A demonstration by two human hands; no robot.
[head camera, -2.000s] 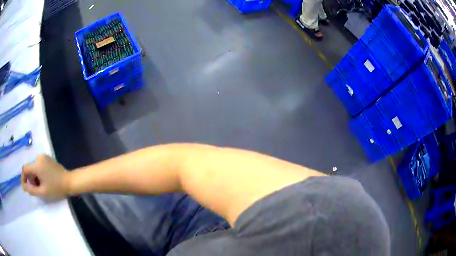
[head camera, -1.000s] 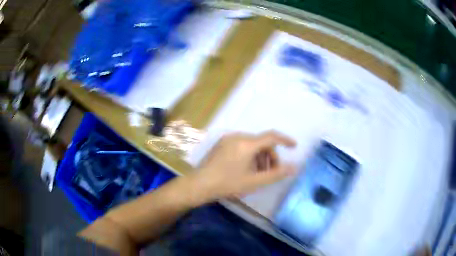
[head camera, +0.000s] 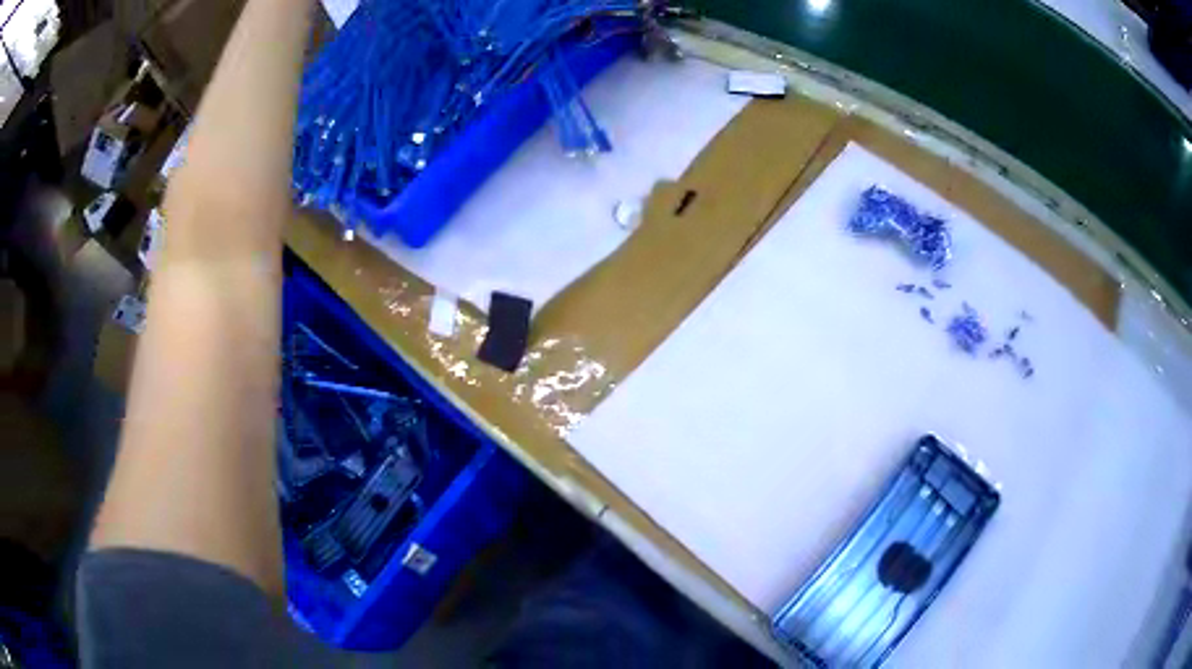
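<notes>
A glossy blue-black power bank housing [head camera: 863,575] lies open side up on the white sheet at the lower right, with a dark round pad on its ribs. A blue bin [head camera: 431,216] heaped with thin blue cables [head camera: 392,98] stands at the upper left of the table. My left forearm reaches up along the left side to this bin; the hand is cut off by the top edge, so its grip is hidden. My right hand is out of the picture.
A blue crate of dark shells [head camera: 379,510] stands below the left table edge. A clear bag of blue-purple pieces [head camera: 902,222] and loose pieces [head camera: 967,329] lie on the sheet. A black rectangular piece [head camera: 506,329] lies on the brown edge. A green surface [head camera: 941,79] runs behind.
The view has swung from the floor and crates at right to the bench and its left side. My left hand has moved from beside the housing up and out of view at the cable bin.
</notes>
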